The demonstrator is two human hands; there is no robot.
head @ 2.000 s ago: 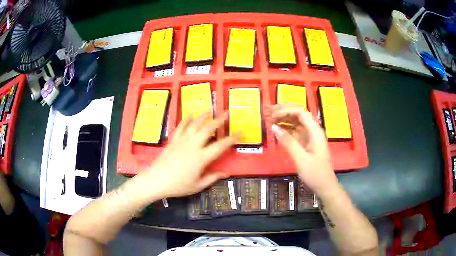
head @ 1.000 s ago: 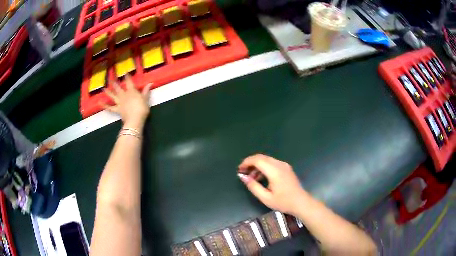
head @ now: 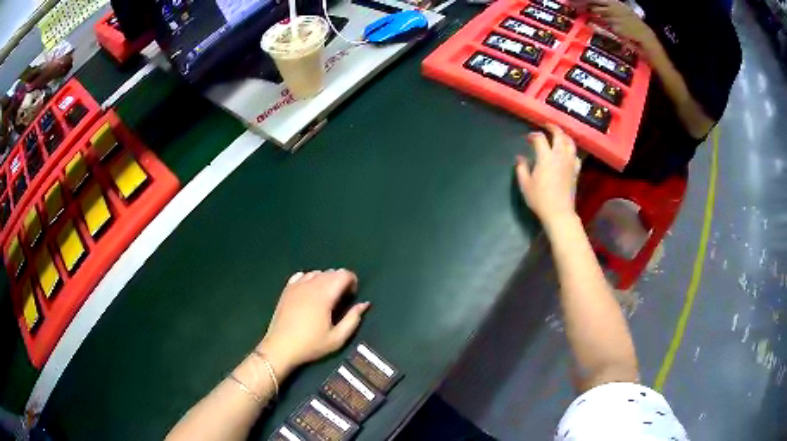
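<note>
A red phone tray (head: pixel 531 105) at the upper right holds several black phone backs with white labels (head: pixel 498 71), face up in their pockets. My right hand (head: pixel 552 177) is at the tray's near edge, fingers apart and holding nothing visible. My left hand (head: pixel 317 312) hovers over or rests on the green bench, fingers loosely bent, with nothing visible in it. A row of thin dark batteries (head: pixel 352 389) with white strips lies at the bench edge beside my left wrist, cut off by the lower rim.
A red tray with yellow-covered phones (head: pixel 155 181) stands at the left, another tray behind it. An iced drink cup (head: pixel 299 65) and blue mouse (head: pixel 395 27) sit on a board at the back. A person (head: pixel 690 52) in black is at the right, above a red stool (head: pixel 643 215).
The view has swung right. My left hand has left the yellow-phone tray and is now low over the bench. My right hand has reached out to the right-hand tray.
</note>
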